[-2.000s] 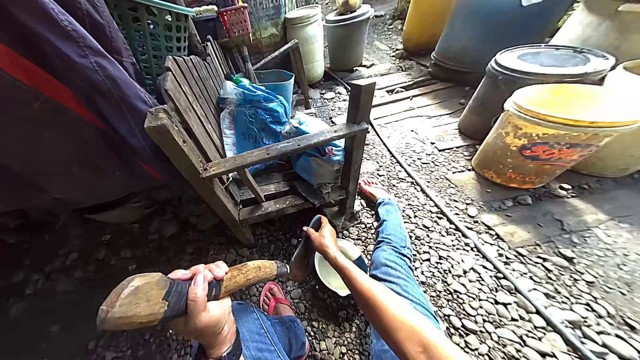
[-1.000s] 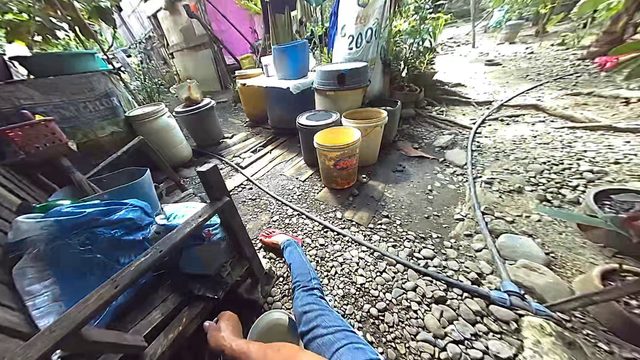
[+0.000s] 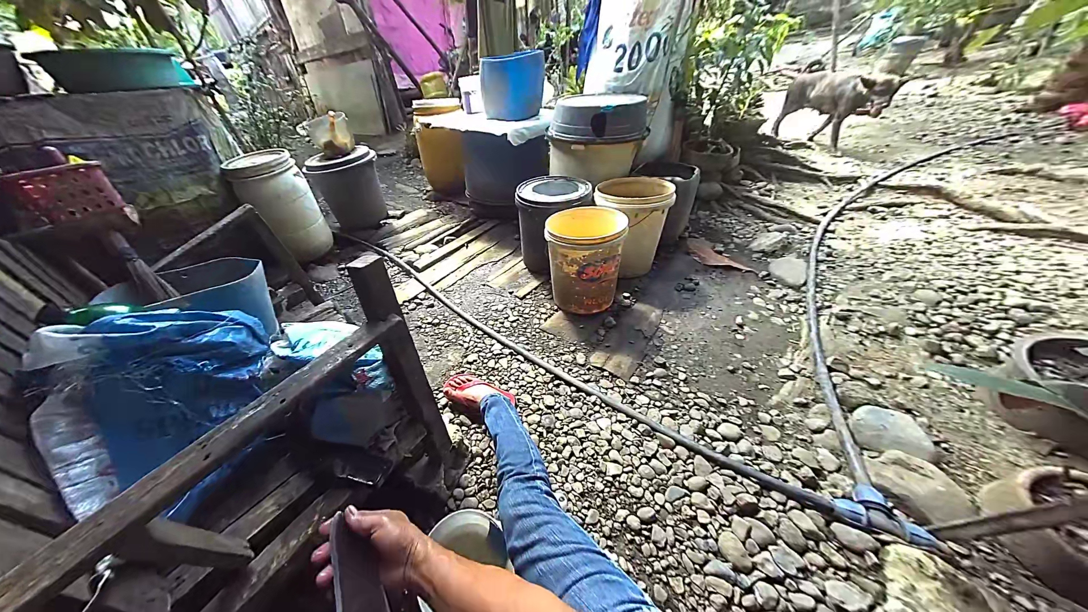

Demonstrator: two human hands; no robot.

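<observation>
At the bottom of the head view, my right hand [image 3: 387, 544] has its fingers around a dark, flat, narrow piece [image 3: 355, 565]. Whether this is a blade or a sharpening stone cannot be told, and its lower end runs out of the frame. Just right of the hand, partly hidden by my forearm, a pale round container [image 3: 469, 537] stands on the pebbles beside my jeans-clad leg. My left hand is out of view.
A weathered wooden bench [image 3: 246, 433] bearing a blue plastic sack [image 3: 183, 374] stands close on the left. A black hose [image 3: 595, 395] crosses the pebbles to a blue-wrapped joint [image 3: 884, 514]. Ahead are a yellow-rimmed bucket [image 3: 586, 272], other buckets and planks. A dog [image 3: 837, 98] stands farther back.
The view has swung up and right. My left hand and the wooden handle it held two seconds ago have left the frame. A dog now shows at the back right.
</observation>
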